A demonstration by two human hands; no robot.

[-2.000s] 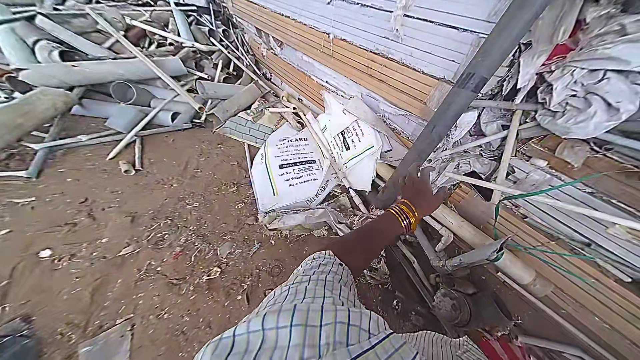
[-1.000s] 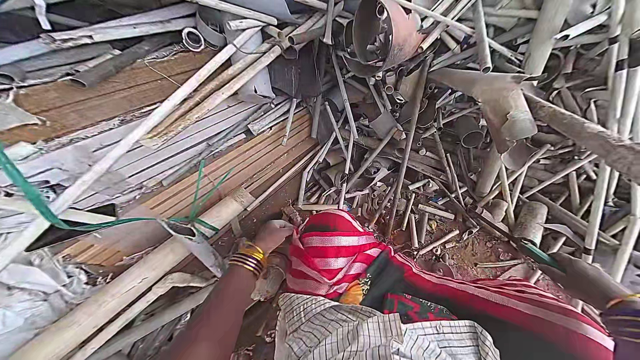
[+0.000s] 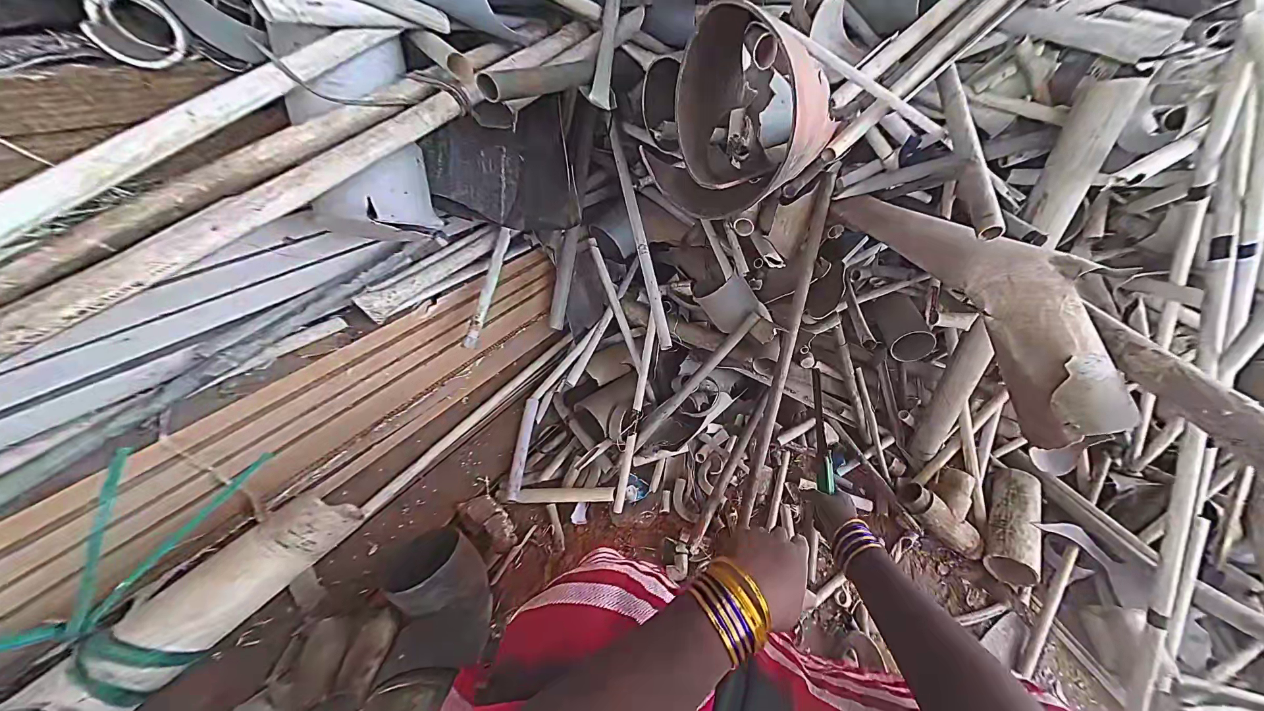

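My left hand (image 3: 770, 568), with yellow and blue bangles at the wrist, is over the lower ends of thin plastic pipes (image 3: 790, 365). Its fingers point down and away from the camera, and whether they grip a pipe is hidden. Just to its right, my right hand (image 3: 832, 512) is closed on the green handle (image 3: 826, 474) of a thin, dark, long tool, whose narrow end points away into the scrap pipes. The tool's exact kind cannot be told. Red and white striped cloth (image 3: 602, 602) lies beneath my forearms.
Broken pipes and a wide cut pipe piece (image 3: 755, 109) fill the far side and the right. Stacked brown strips (image 3: 395, 395) and long pale pipes (image 3: 188, 207) lie at the left. Green strapping (image 3: 99, 553) surrounds a thick pale pipe (image 3: 247, 563) at lower left.
The view has swung away from the sacks and wall to the pipe heap. My left hand has moved right from beside the striped cloth; my two hands are now close together.
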